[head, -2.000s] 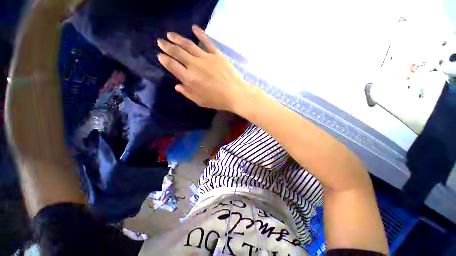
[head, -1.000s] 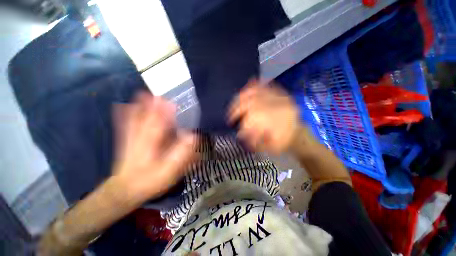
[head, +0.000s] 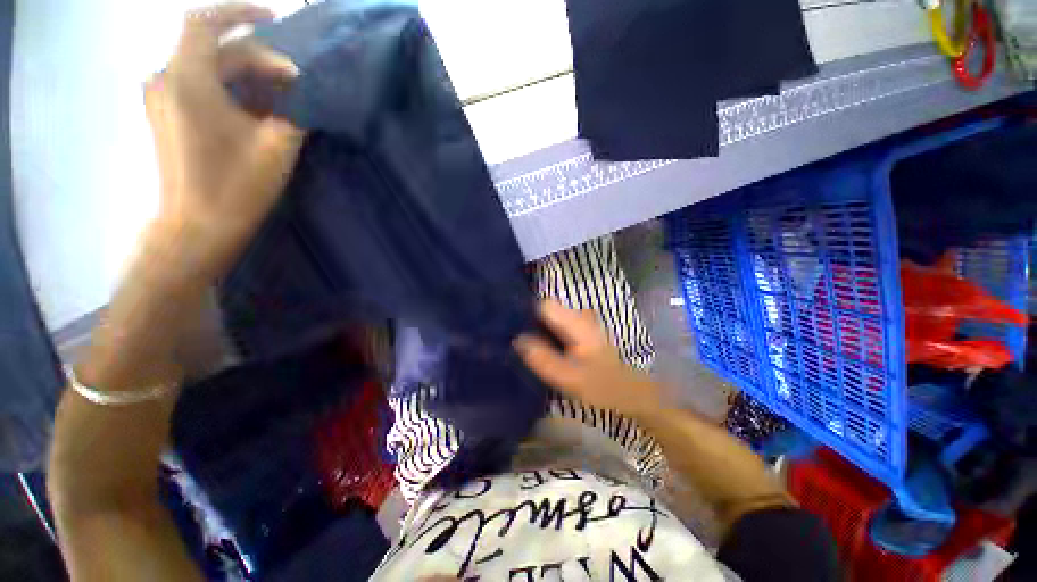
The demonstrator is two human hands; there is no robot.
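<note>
A large dark navy garment panel [head: 398, 216] hangs from the white table over its front edge towards my lap. My left hand [head: 222, 136] grips the panel's upper left part, with fingers curled over the cloth. My right hand [head: 580, 358] holds the panel's lower right edge near the striped clothing, its fingers partly behind the cloth. A stack of small navy cut pieces [head: 682, 74] with a stepped end lies on the table to the right, apart from both hands. The sewing machine head is not in view.
The white table's grey front edge [head: 796, 131] carries a ruler scale. Snips [head: 969, 51] with yellow and red handles lie at upper right. A blue plastic crate [head: 785, 318] with red cloth [head: 955, 313] stands below right, above a red crate [head: 847, 500].
My left hand has moved up and left and now grips the panel. My right hand has moved down from the small pieces to the panel's edge. The view has shifted right.
</note>
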